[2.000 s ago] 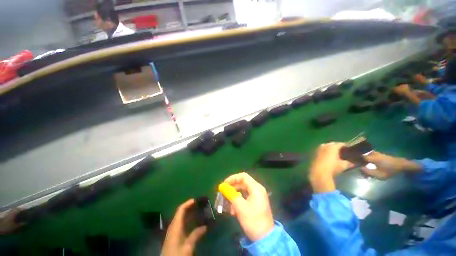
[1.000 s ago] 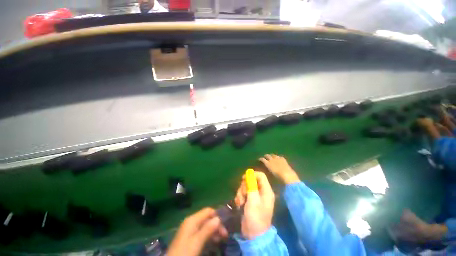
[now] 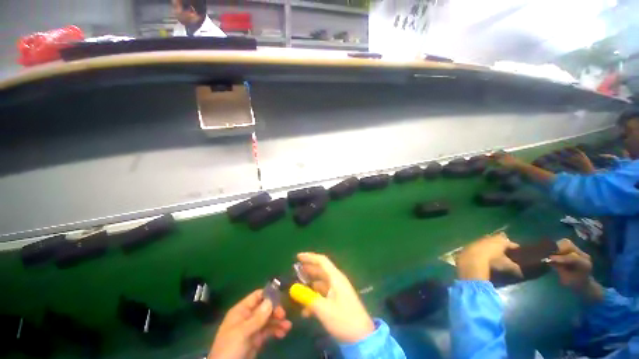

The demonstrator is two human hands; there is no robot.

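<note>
My left hand point(image 3: 249, 324) is at the bottom centre and holds a small dark part point(image 3: 272, 290) with a light metallic-looking end between thumb and fingers. My right hand point(image 3: 335, 298), just right of it, holds a yellow-handled tool point(image 3: 304, 294) against its palm. A small shiny piece point(image 3: 301, 273) shows at its fingertips; whether it belongs to the tool I cannot tell. The two hands are close but apart. Black units with white strips point(image 3: 200, 289) lie on the green belt point(image 3: 371, 245) to the left.
Black units point(image 3: 308, 209) line the belt's far edge below a grey panel with a small carton point(image 3: 225, 112). A neighbour in blue sleeves point(image 3: 476, 315) holds a black unit point(image 3: 525, 261) close on the right. Another worker point(image 3: 602, 186) reaches over the belt beyond. A person stands behind the panel.
The view has shifted. My hands have moved apart, and the small dark part now shows in my left hand. The neighbour's hand has left the belt and both neighbour's hands hold a black unit.
</note>
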